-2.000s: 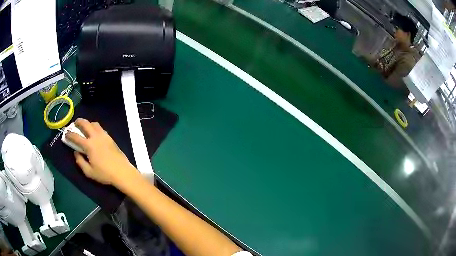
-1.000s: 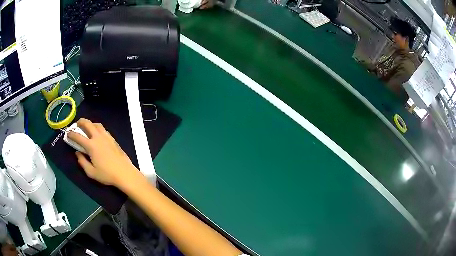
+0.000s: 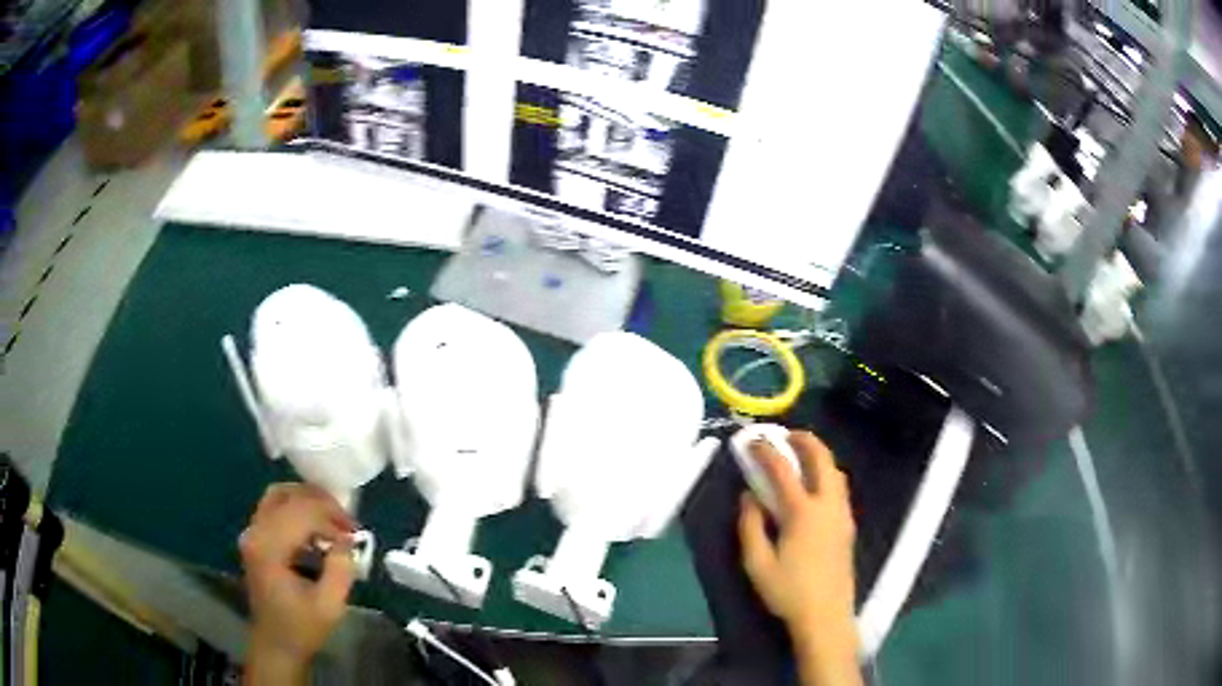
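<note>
Three white cameras stand in a row on the green bench: the left camera (image 3: 319,382), the middle camera (image 3: 466,409) and the right camera (image 3: 623,436). Each has a bracket foot towards the front edge. My left hand (image 3: 298,570) is at the left camera's bracket, fingers bent beside its foot, with something small and dark at the fingertips; blur hides whether it is gripped. My right hand (image 3: 804,536) rests over the white computer mouse (image 3: 767,462) on the black mat (image 3: 724,543), fingers around it.
The monitor (image 3: 831,134) stands behind the cameras. A grey bag or tray (image 3: 536,288) and a yellow tape roll (image 3: 753,373) lie before it. The black label printer (image 3: 992,335) and its white strip (image 3: 925,516) are at the right. White cables (image 3: 456,654) hang at the front edge.
The view has swung left, so the whole camera row, the monitor and my left hand now show. My right hand is still on the mouse.
</note>
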